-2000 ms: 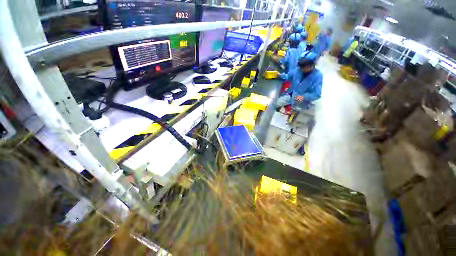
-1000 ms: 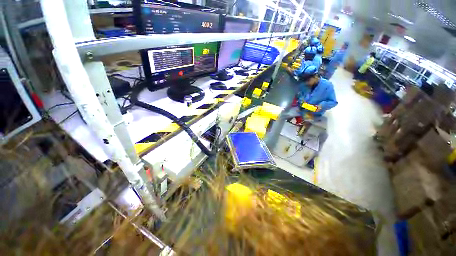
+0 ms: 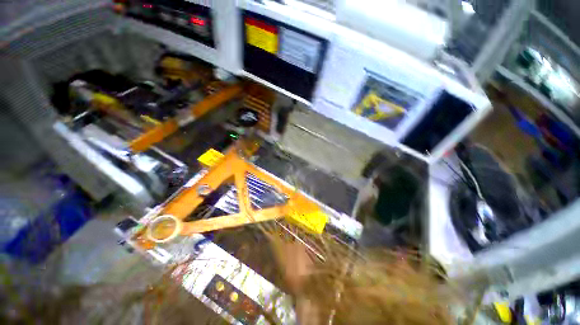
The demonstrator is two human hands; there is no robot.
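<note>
An orange triangular sealing frame lies across the middle of the view. A yellow box is at the frame's right corner, partly behind blurred strands. Another yellow box is near the frame's upper corner. Brown, hair-like strands cover much of the lower picture. A blurred tan shape below the right box may be a hand, but I cannot tell which one. Neither my left nor my right hand can be made out clearly.
A white machine panel with dark windows and a yellow-red label runs behind the frame. A large white roll is above it. A small panel with round buttons is below the frame. A blue object is at the left.
The view has swung from the screens, bench and coworkers to the machine with the orange frame. The blue-topped tray and the nearby yellow boxes beside it are out of view.
</note>
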